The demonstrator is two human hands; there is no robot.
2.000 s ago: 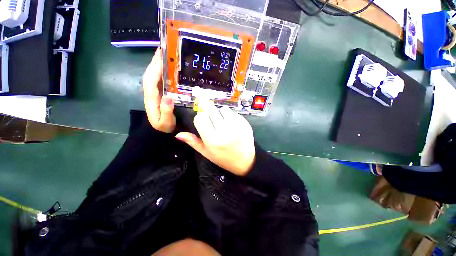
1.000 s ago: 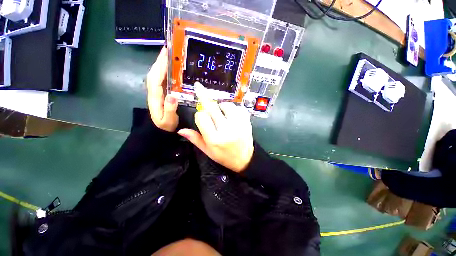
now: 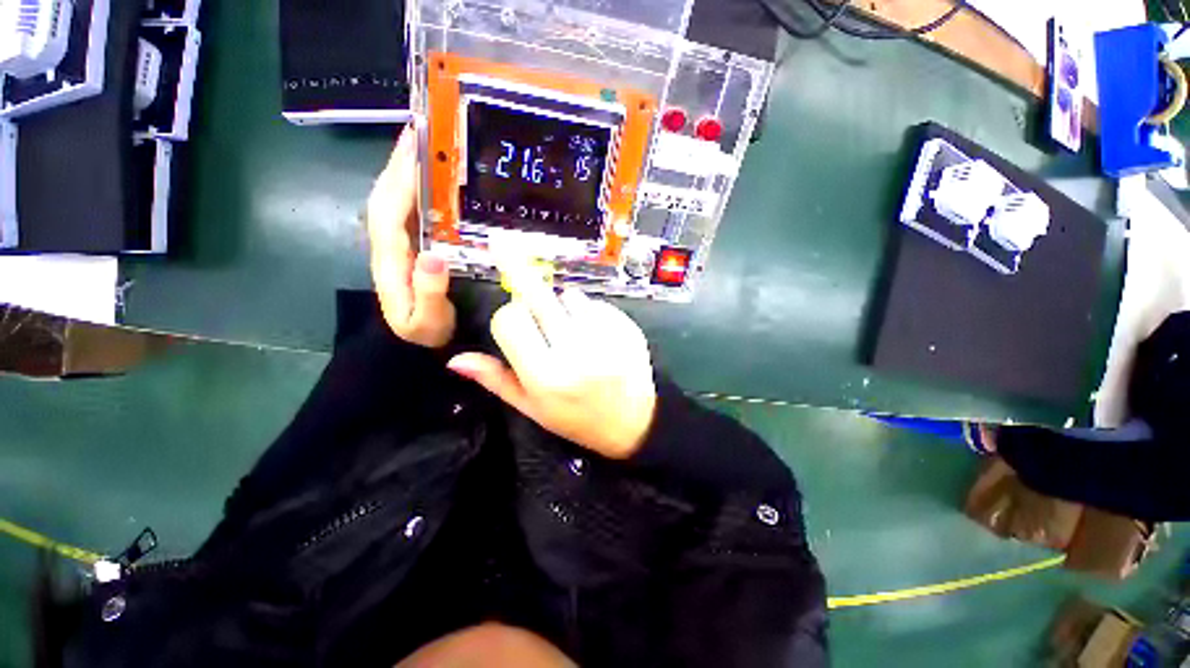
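Note:
The clear acrylic test fixture lies on the bench in front of me. Its orange frame surrounds a lit black thermostat display showing 21.6 and a smaller number, perhaps 15. My left hand holds the fixture's left edge, thumb at the near left corner. My right hand is at the near edge, index finger extended by the yellow clamp, just below the display. Its fingertip blurs into the pale edge, so contact is unclear. The red rocker switch glows at the near right corner.
Back housings on dark boards stand at left. A black panel unit lies left of the fixture. At right, white housings sit on a dark foam pad. A blue tape dispenser and black cables are behind. A person's dark sleeve is at right.
The smaller number on the display changed from 22 to what looks like 15. My right index finger has drawn back slightly from the screen's lower edge. The view shifted slightly.

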